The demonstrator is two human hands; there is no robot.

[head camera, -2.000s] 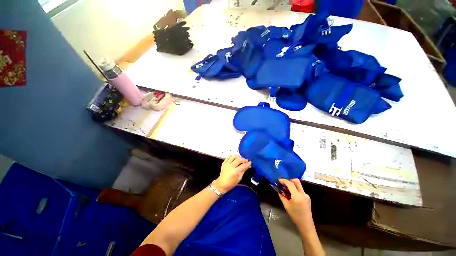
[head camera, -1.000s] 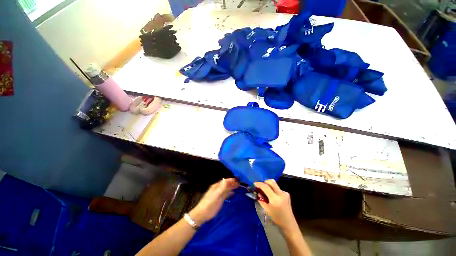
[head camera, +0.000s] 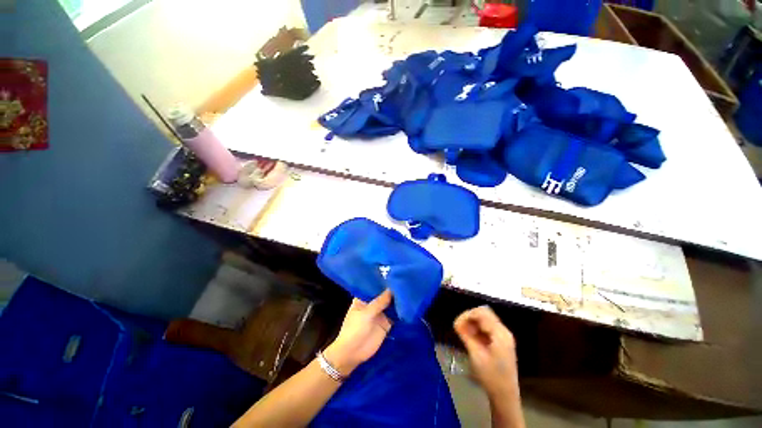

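Note:
My left hand (head camera: 363, 329) grips a royal blue pouch (head camera: 376, 263) by its lower edge, thumb on the face with a small white logo. The pouch is raised at the table's near edge, above my lap. My right hand (head camera: 489, 343) is to the right, apart from the pouch, with its fingers curled and blurred. I cannot tell whether it holds the snips. A second blue pouch (head camera: 434, 207) lies flat on the lower board (head camera: 493, 263), just beyond the held one. A heap of blue pouches (head camera: 468, 121) lies on the white table behind.
A pink bottle (head camera: 209, 150) stands at the table's left end beside a dark box of odds and ends (head camera: 177, 177). A stack of black pieces (head camera: 288, 73) lies at the back left. Blue bins (head camera: 63, 351) are at the lower left, a cardboard box (head camera: 685, 368) at the lower right.
The held pouch has come away from the pouch on the board and moved left. My left hand now grips its lower edge. My right hand has moved right, away from it.

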